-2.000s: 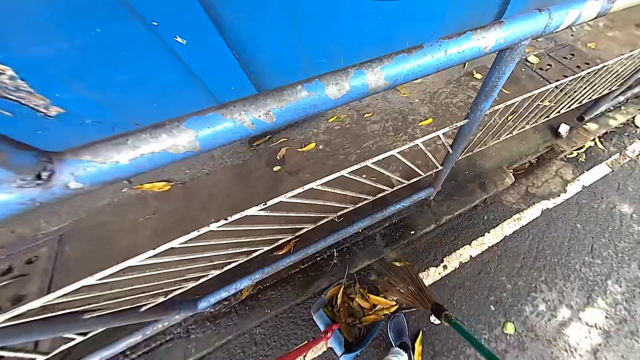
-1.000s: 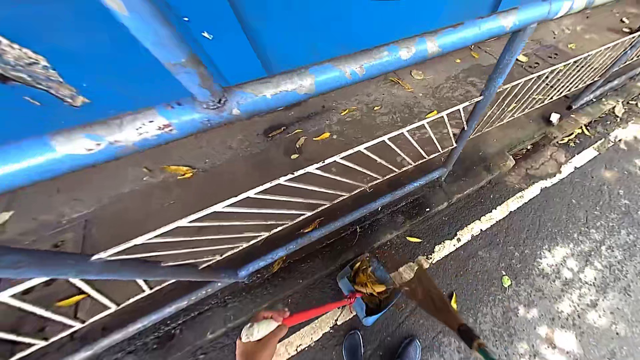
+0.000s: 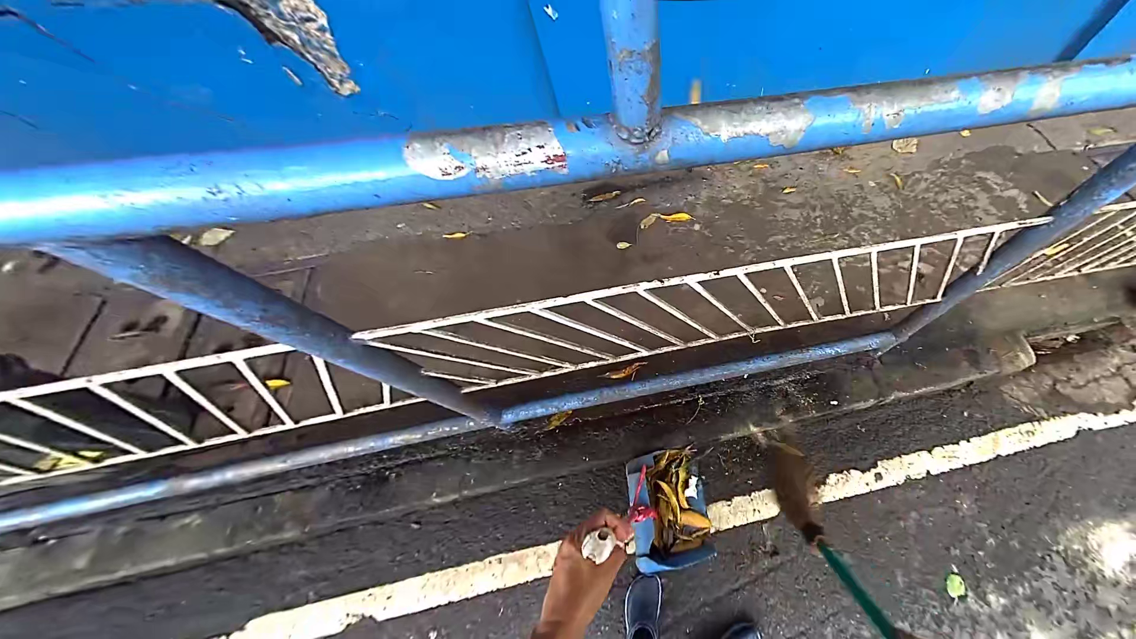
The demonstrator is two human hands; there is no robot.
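Observation:
My left hand (image 3: 587,566) is closed around the handle of a blue dustpan (image 3: 676,561); the handle's white end points up at me and its red part shows beyond my fingers. Yellow and brown leaves (image 3: 676,506) fill the pan, which rests on the asphalt by the kerb. To its right a broom (image 3: 796,493) with brown bristles and a green handle slants down to the bottom edge, its bristles near the painted line. Only a sliver of my right hand (image 3: 903,634) shows at the broom handle; its grip is mostly out of view.
A peeling blue pipe railing (image 3: 337,182) crosses ahead, with a white metal grille (image 3: 568,335) below it. Behind stands a blue wall (image 3: 426,62). Fallen leaves (image 3: 676,216) lie on the pavement. A white line (image 3: 941,460) runs along the road. My shoes (image 3: 643,605) are below the dustpan.
My left hand has come closer to the pan, and the dustpan handle now stands more upright. The broom has shifted slightly away from the pan. The view has moved left along the railing.

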